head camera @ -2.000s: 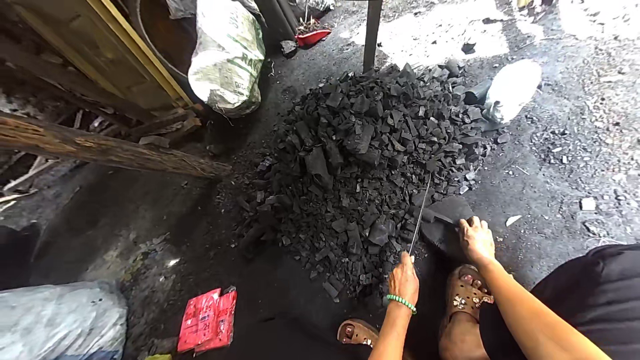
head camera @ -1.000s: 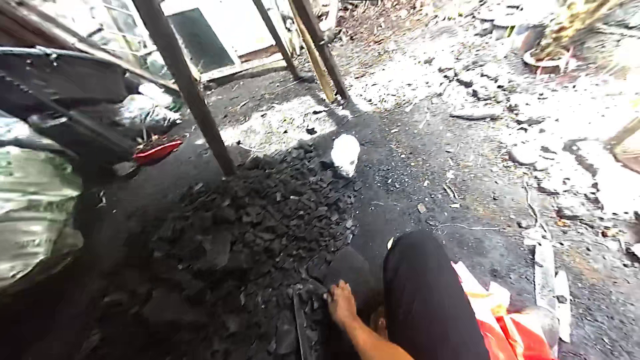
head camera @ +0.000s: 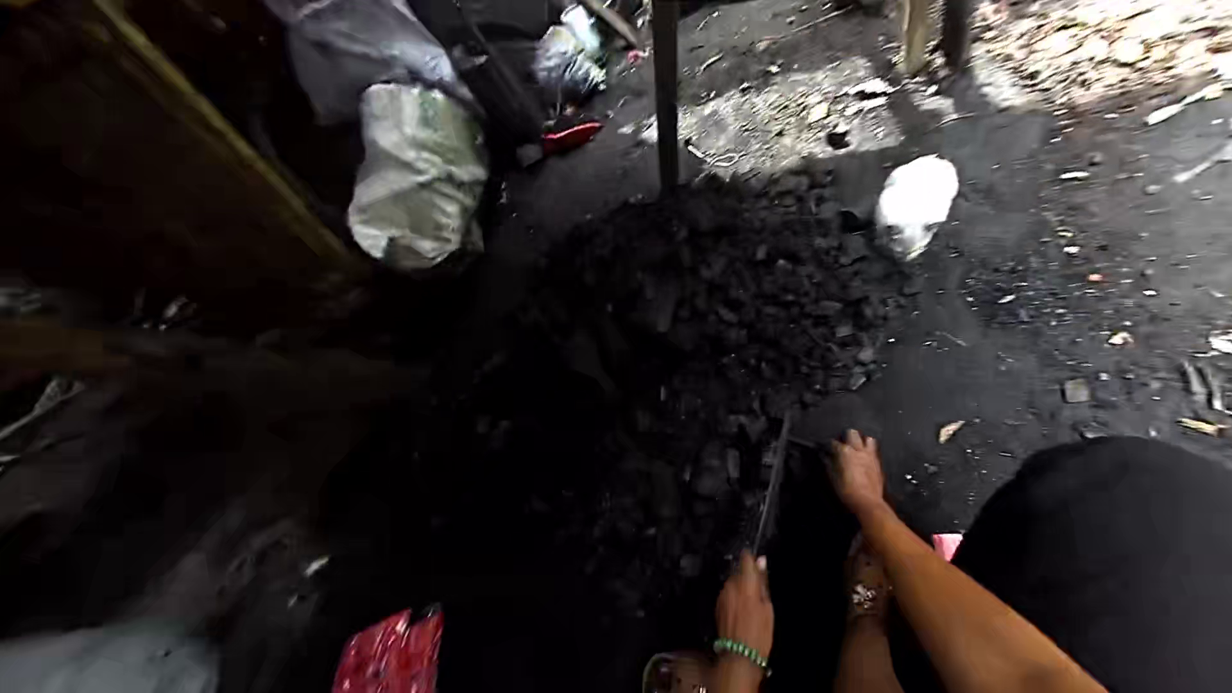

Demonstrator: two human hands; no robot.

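Observation:
A heap of black charcoal pieces [head camera: 731,279] lies on the ground before me. My left hand [head camera: 744,602], with a green bead bracelet at the wrist, grips the lower end of a long thin blade [head camera: 773,481] that points up toward the heap's near edge. Just right of the blade's far end, my right hand [head camera: 857,472] is curled at the edge of a large dark piece [head camera: 813,423], whose outline is hard to make out in the shade. Blur and deep shadow hide the blade's handle and much of the near charcoal.
A post [head camera: 666,96] stands behind the heap, with a filled pale sack [head camera: 419,178] to its left. A white bundle [head camera: 916,202] lies at the heap's right edge. Red plastic packaging [head camera: 390,654] is at lower left. My dark-clothed knee [head camera: 1107,568] and sandalled foot [head camera: 866,592] are near my right arm.
The view swung to the right and then back again. My left hand and its bracelet, unseen one second ago, are in view again. My right hand stays beside the large dark piece.

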